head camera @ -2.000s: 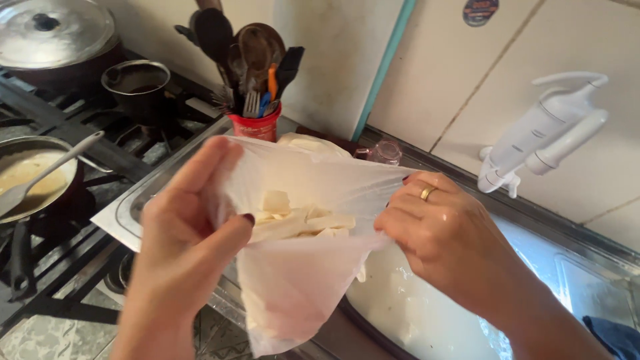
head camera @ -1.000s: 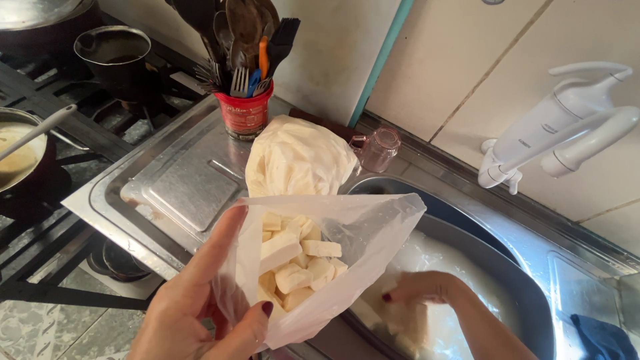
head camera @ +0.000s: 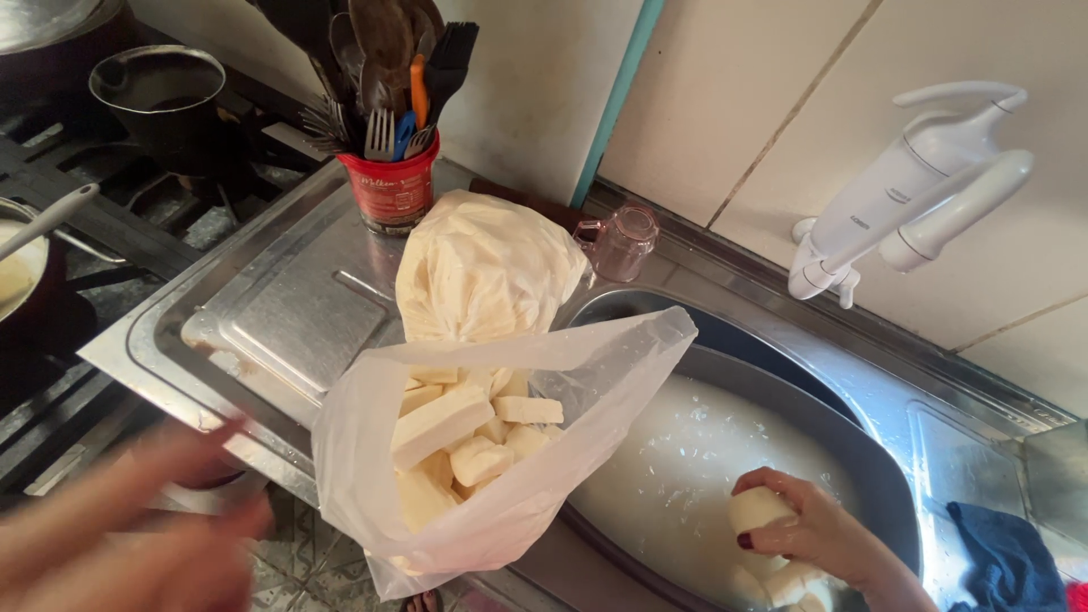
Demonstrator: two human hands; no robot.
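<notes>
An open plastic bag (head camera: 612,374) holds pale peeled pieces, probably cassava (head camera: 442,425), and rests at the sink's edge. My left hand (head camera: 144,527), blurred by motion, is left of the bag and apart from it, fingers spread, with nothing seen in it. Over a dark oval basin (head camera: 884,459) of cloudy water, my right hand (head camera: 807,527) grips one pale piece (head camera: 759,510). More pale pieces (head camera: 795,586) lie in the water below that hand. Behind the open bag sits a closed, full plastic bag (head camera: 489,263).
A red tub (head camera: 391,191) of utensils and an upturned glass mug (head camera: 625,242) stand on the steel drainboard (head camera: 297,331). Pots, one a small dark pot (head camera: 159,85), are on the stove at left. A white faucet (head camera: 901,187) juts from the wall; a dark blue cloth (head camera: 1003,552) lies at right.
My left hand has let go of the open bag and moved left. My right hand, on the bag's rim two seconds ago, went down into the basin and now holds a pale piece above the water.
</notes>
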